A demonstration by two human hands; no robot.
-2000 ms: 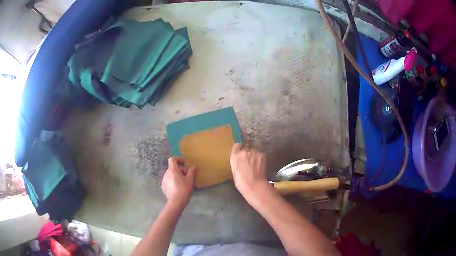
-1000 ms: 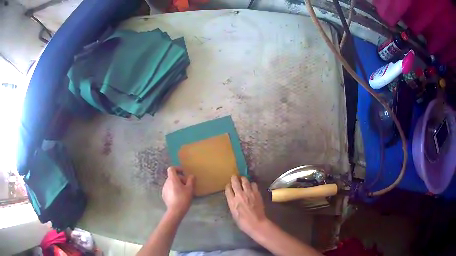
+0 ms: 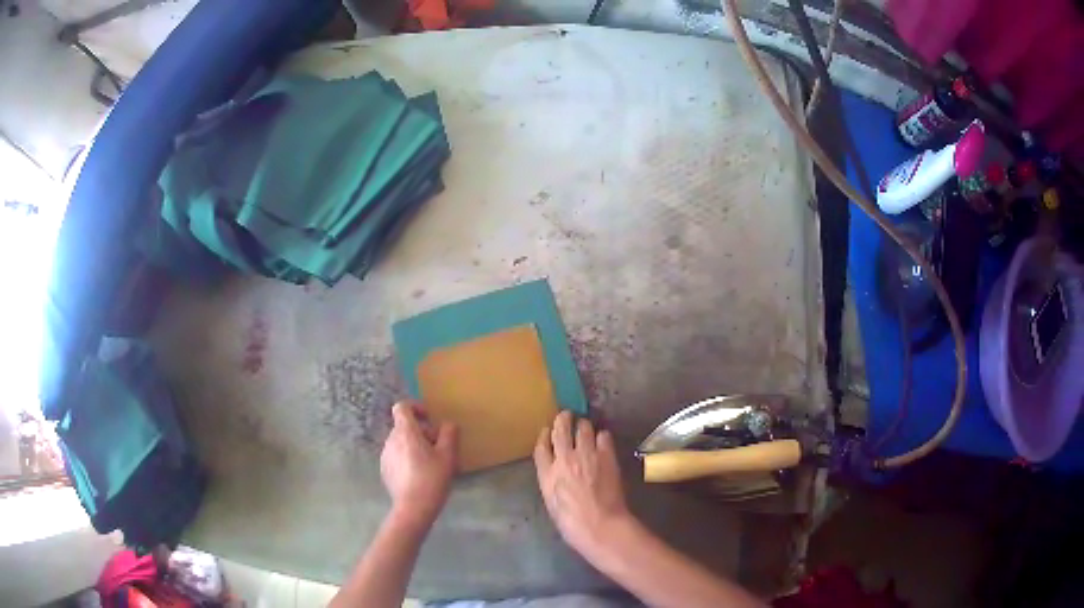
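A teal-green fabric piece [image 3: 476,306] lies flat near the table's middle. The tan pressing template [image 3: 487,392] lies on it, with green showing at the top and right. My left hand [image 3: 417,461] holds the lower left edge of template and fabric between thumb and fingers. My right hand [image 3: 583,481] rests with fingers spread on their lower right corner. The steam iron [image 3: 720,445] stands to the right of my right hand, untouched, its pale wooden handle toward me.
A fanned green stack [image 3: 303,172] lies far left on the pressing table [image 3: 666,143]; a smaller green stack [image 3: 119,439] lies near left. A blue padded roll [image 3: 131,178] edges the table. The steam hose [image 3: 820,154] loops right, before a spray bottle [image 3: 921,176] and purple basin [image 3: 1002,356].
The template has shifted slightly left and down on the fabric. My right hand has moved down from the right edge to the lower right corner. The iron stays in place.
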